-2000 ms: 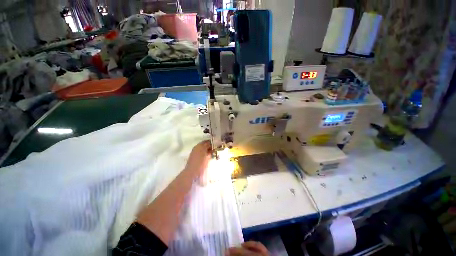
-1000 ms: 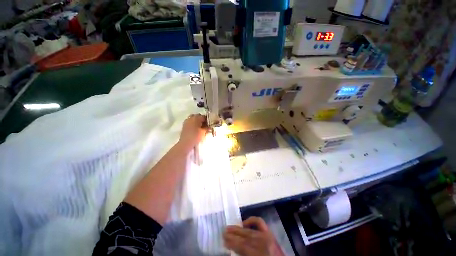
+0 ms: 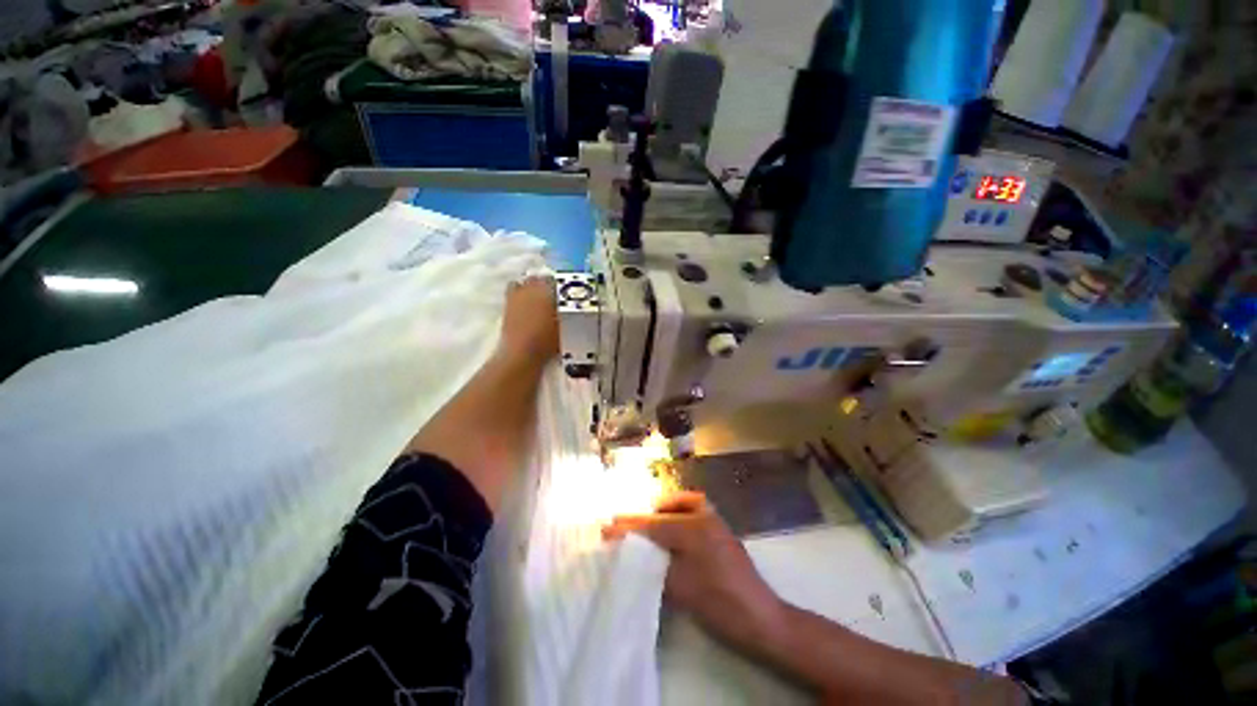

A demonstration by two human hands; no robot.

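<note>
The large white fabric (image 3: 234, 441) with faint stripes covers the left side and runs under the sewing machine head (image 3: 786, 372). Its smooth folded edge (image 3: 631, 607) hangs down in front of the lit needle area. My left hand (image 3: 531, 310) lies on the fabric behind and left of the head, fingers bent onto bunched cloth; its fingertips are partly hidden. My right hand (image 3: 689, 545) is at the folded edge just in front of the needle, thumb and fingers on the cloth. The presser foot (image 3: 627, 462) is blurred by bright glare.
A dark plate (image 3: 758, 492) and thin bluish tweezers (image 3: 862, 503) lie right of the needle. A blue upright unit (image 3: 882, 152) stands behind the head. A bottle (image 3: 1137, 414) stands far right. An orange bin (image 3: 200, 159) and clothing heaps are behind the green table (image 3: 138, 262).
My left hand has moved back, away from the needle, along the fabric. My right hand has come up from the table's front edge to the needle area. The view has shifted closer to the machine.
</note>
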